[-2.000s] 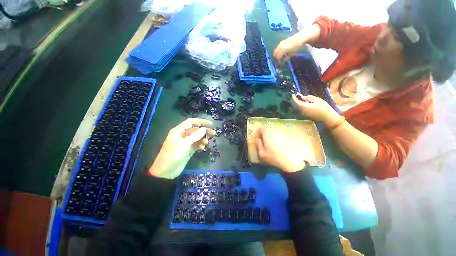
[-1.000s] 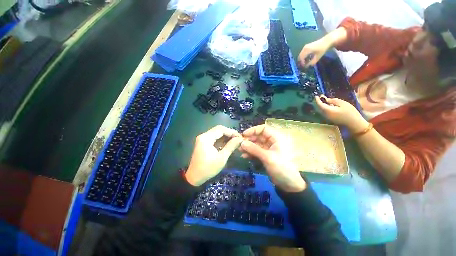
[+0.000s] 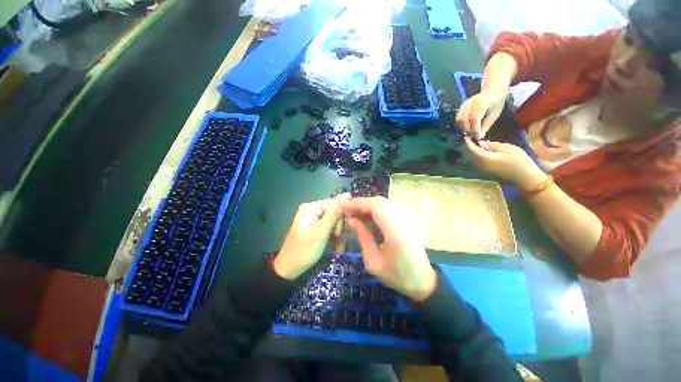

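Note:
My left hand (image 3: 309, 235) and my right hand (image 3: 388, 242) meet at their fingertips above the near edge of the black parts. The fingertips are pinched together; a tiny piece between them is too small and blurred to make out. Below them lies the blue working tray (image 3: 478, 295) with rows of black pieces (image 3: 317, 302), partly covered by my hands and right forearm. A heap of glossy black parts (image 3: 328, 148) lies beyond my hands. The shallow tan box (image 3: 448, 213) with tiny bits in it is just right of my right hand.
Stacked full trays (image 3: 190, 216) stand at left beside the dark green conveyor (image 3: 97, 149). Plain blue trays (image 3: 280, 56), a clear plastic bag (image 3: 347, 60) and a filled tray stack (image 3: 405, 74) are beyond the heap. A coworker's hands (image 3: 496, 142) work at right beside another tray.
My right hand has left the tan box and come to my left hand's fingertips. It now arches higher over the tray rows. The coworker's two hands have come together.

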